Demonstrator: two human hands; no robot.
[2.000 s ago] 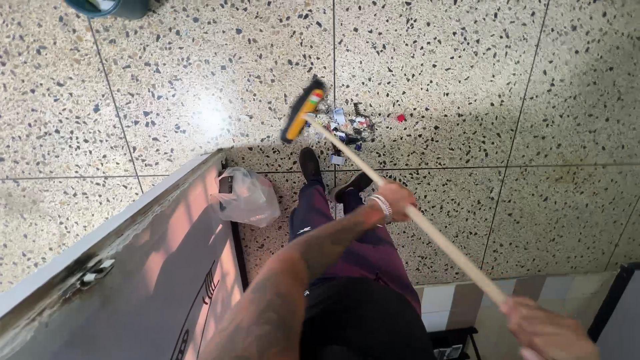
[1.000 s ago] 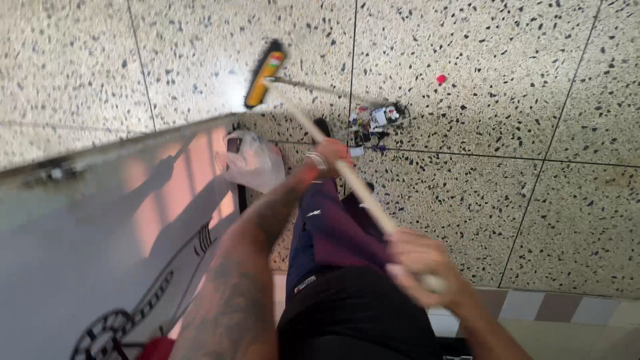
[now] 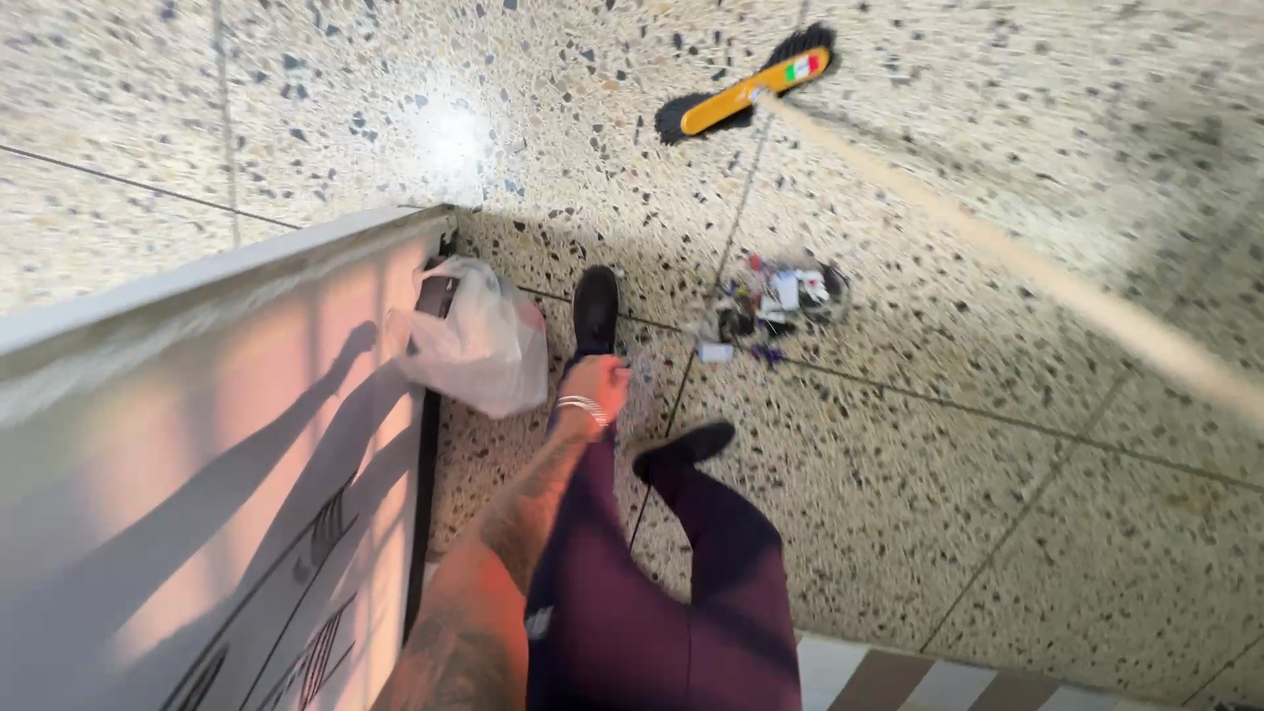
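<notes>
My left hand (image 3: 598, 385), with a bracelet at its wrist, hangs over my thigh, off the broom; its fingers look curled, with nothing plainly in them. A push broom with a yellow head (image 3: 755, 91) and black bristles lies across the top of the view. Its pale wooden handle (image 3: 997, 252) runs down to the right edge, where it leaves the picture. My right hand is out of view. Between my feet and the broom head sits a small heap of litter (image 3: 785, 294), with a pale blue-white piece (image 3: 715, 353) at its near side.
A tied-looking translucent plastic bag (image 3: 476, 341) rests on the speckled terrazzo floor (image 3: 938, 523) against a white panel (image 3: 257, 415) at the left. My dark shoes (image 3: 595, 308) stand near the bag and the heap. Striped tiles (image 3: 889, 679) line the bottom right.
My left hand has let go of the broom handle. The broom head has moved from beside the bag to beyond the litter heap, and my right hand has gone out of view.
</notes>
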